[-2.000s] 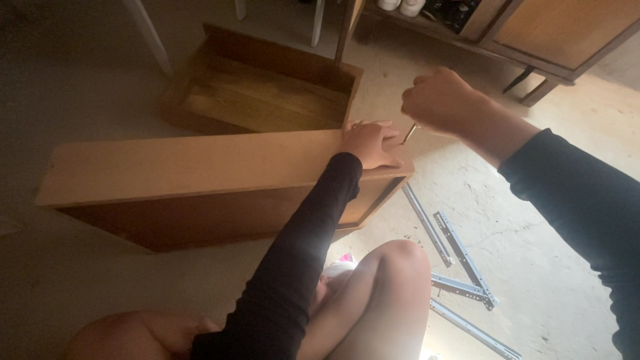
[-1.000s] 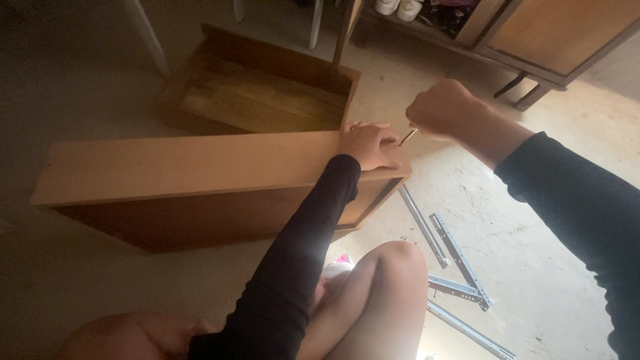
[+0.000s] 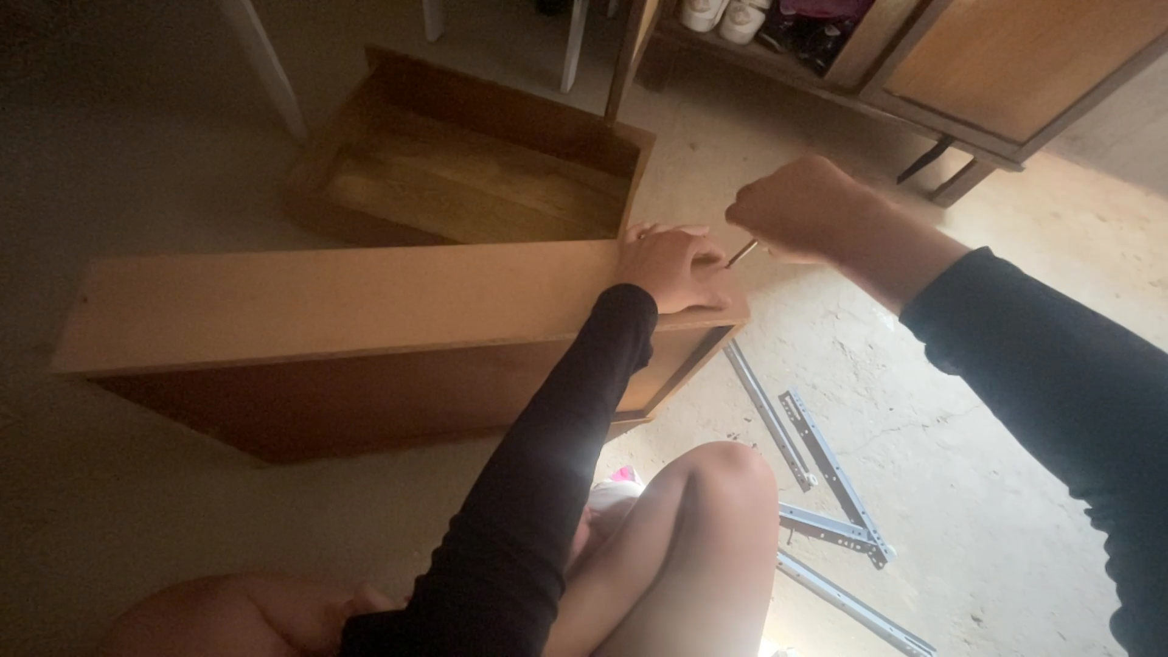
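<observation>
A wooden drawer (image 3: 365, 297) stands on its side across the middle of the view, its long plain side facing up. My left hand (image 3: 673, 269) lies on the right end of that upper side, fingers bent near its corner. In my right hand (image 3: 794, 210), closed in a fist just beyond the corner, is a screwdriver; only its thin metal shaft (image 3: 743, 255) shows, slanting down to the wood beside my left fingers. The handle is hidden in the fist, and the tip is hard to make out.
Several metal drawer slides (image 3: 835, 470) lie on the concrete floor at the right. Behind the upright drawer rests a second wooden drawer (image 3: 474, 178), open side up. A wooden cabinet (image 3: 958, 123) with white shoes (image 3: 721, 16) stands at the back. My bent knee (image 3: 730, 474) is close in front.
</observation>
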